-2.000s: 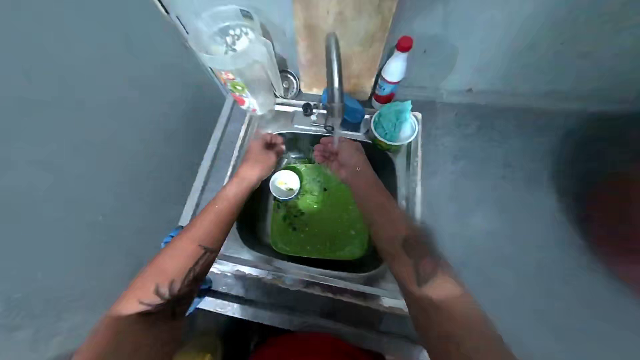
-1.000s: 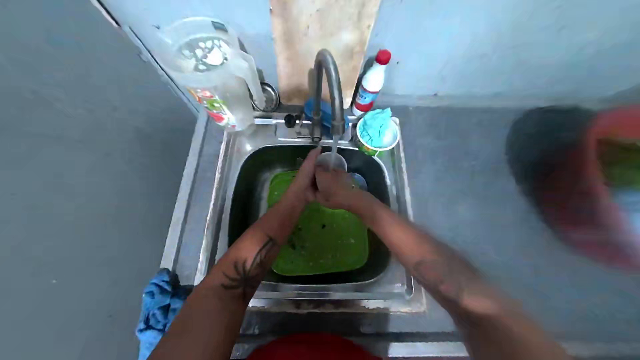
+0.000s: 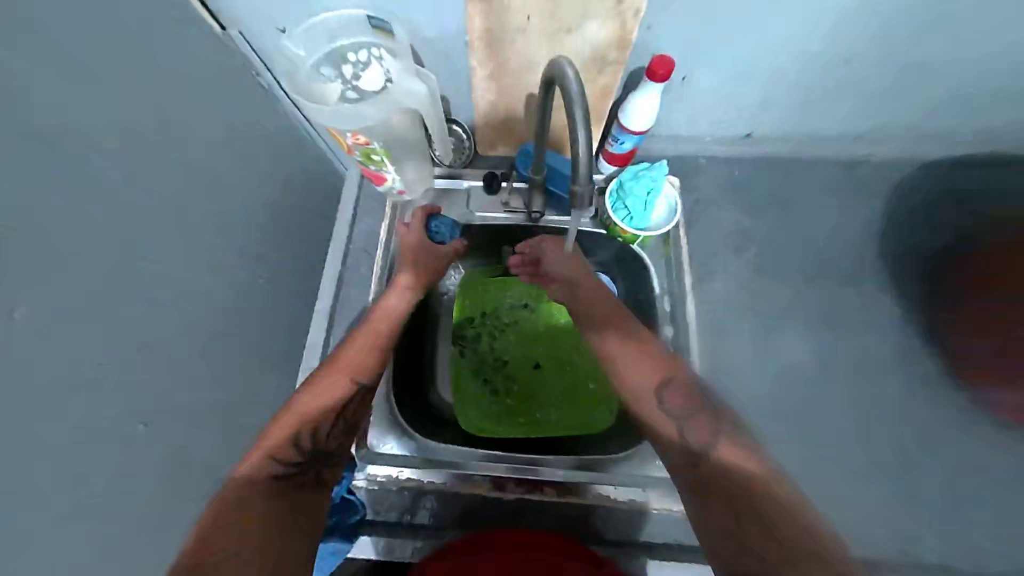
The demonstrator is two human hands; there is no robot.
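My left hand [image 3: 428, 248] is at the back left edge of the sink [image 3: 404, 436], its fingers around a small blue item [image 3: 442, 229], perhaps a scourer or lid. Beneath the curved metal faucet [image 3: 570, 104], my right hand [image 3: 548, 264] is in the stream of running water, fingers partly curled; whether it holds anything cannot be told. A green plastic board or tray [image 3: 536, 376] with dark bits on it lies in the basin below both hands. Part of a pale round item [image 3: 607, 282] shows behind my right wrist.
Behind the sink stand a clear plastic pitcher [image 3: 360, 104], a round metal strainer or lid [image 3: 456, 144], a wooden board [image 3: 552, 48] and a white bottle with a red cap [image 3: 638, 112]. A tub [image 3: 676, 216] holding a turquoise cloth [image 3: 638, 194] sits at the back right corner. A blue cloth [image 3: 344, 512] hangs at the front left.
My hands, together under the faucet around a cup one second ago, are now apart. The left has moved to the back left and has hold of the blue item.
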